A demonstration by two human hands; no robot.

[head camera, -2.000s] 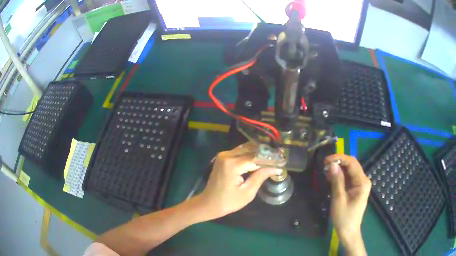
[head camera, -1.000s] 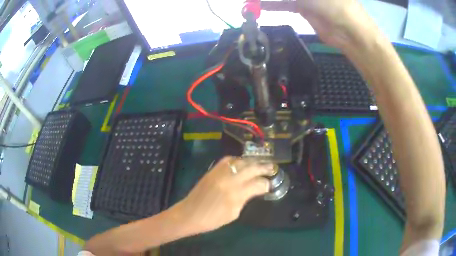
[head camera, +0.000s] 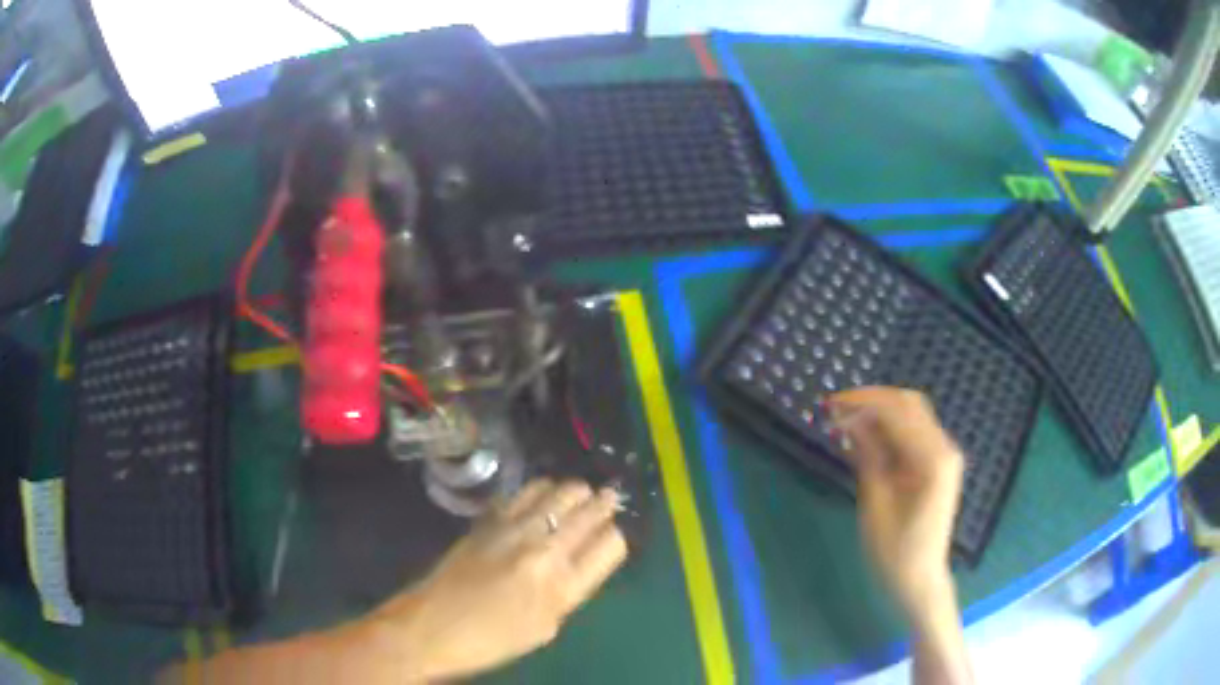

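Note:
The toggle press (head camera: 415, 147) stands left of centre, its red ribbed handle (head camera: 343, 321) pulled down. The round silver nest (head camera: 471, 476) shows under the press head. My left hand (head camera: 535, 569) lies at the front right of the nest, over the base plate, fingers spread; a small pale thing shows at its fingertips, too blurred to name. My right hand (head camera: 903, 468) is over the right tray (head camera: 856, 335), thumb and finger together at the pockets. Whether it holds a part cannot be told.
The left tray (head camera: 154, 455) is partly filled, beside a paper label sheet (head camera: 51, 549). Another black tray (head camera: 656, 154) lies behind the press, and one more (head camera: 1070, 328) at far right. A bright screen (head camera: 241, 47) stands behind. A pale post (head camera: 1157, 127) rises at upper right.
The view has swung right. The red handle has come down. My right hand has left the handle and is at the right tray. My left hand has moved off the nest to its right.

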